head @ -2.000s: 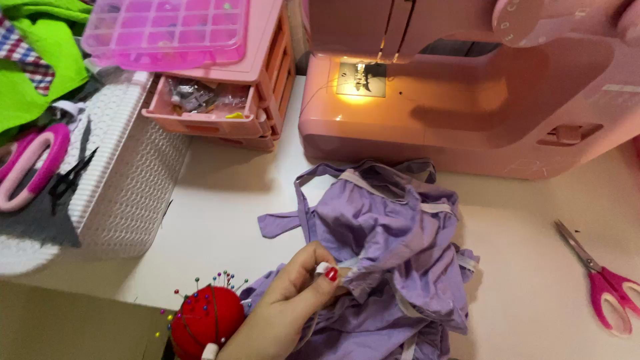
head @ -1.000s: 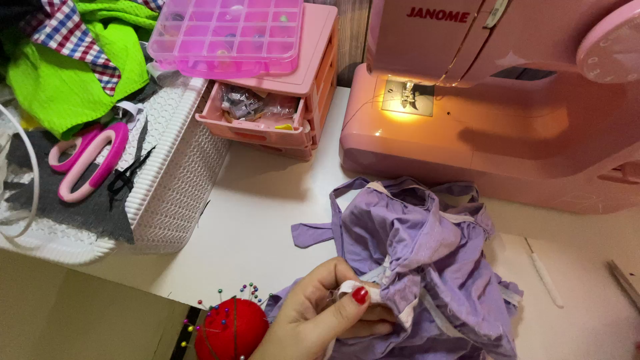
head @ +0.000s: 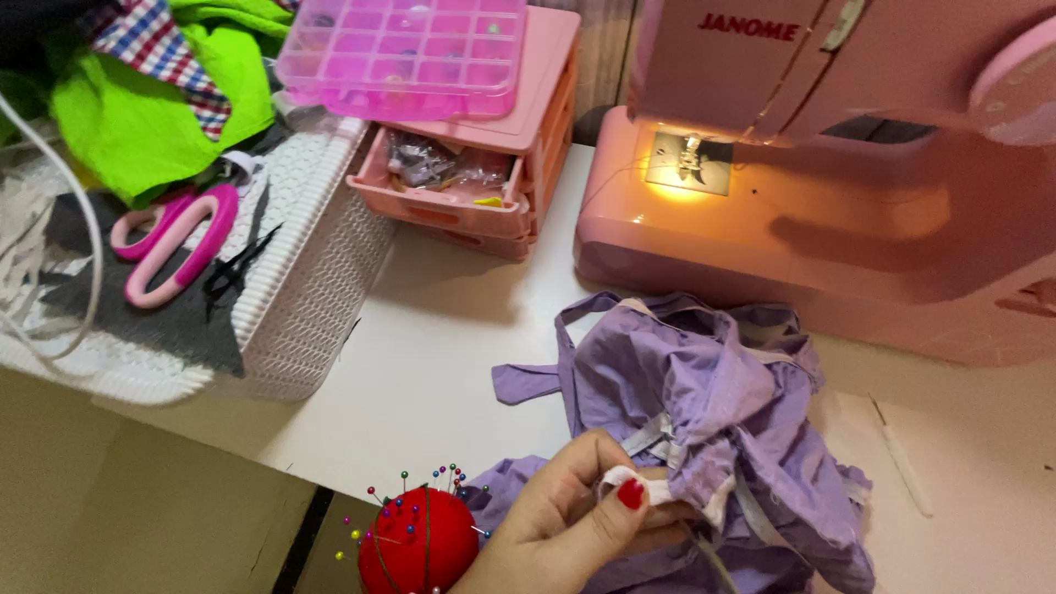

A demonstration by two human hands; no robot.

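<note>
My left hand (head: 577,516) reaches in from the bottom. Its thumb and fingers pinch a narrow white fabric band (head: 656,488) at the gathered part of a lilac cloth garment (head: 701,363). The garment lies crumpled, with straps and pale tape along some edges. Close beside my left wrist is a red pincushion (head: 425,540) stuck with colored ball-head pins. A thin pointed tool with a white handle (head: 903,470) rests right of the garment. My right hand is out of view. Behind the garment stands a pink Janome sewing machine (head: 792,247), its lamp lit over the needle plate (head: 689,161).
A white woven plastic basket (head: 322,297) at left holds green and checked fabric, scraps and pink-handled scissors (head: 177,247). Beside it a small pink drawer unit (head: 544,91) has one drawer pulled out and a clear pink compartment box (head: 412,58) on top. The table's front edge runs lower left.
The white-handled tool lies right of the garment, where the oldest frame shows bare table. My left thumb and fingers have shifted on the white band. The view has swung left, losing the scissors at right.
</note>
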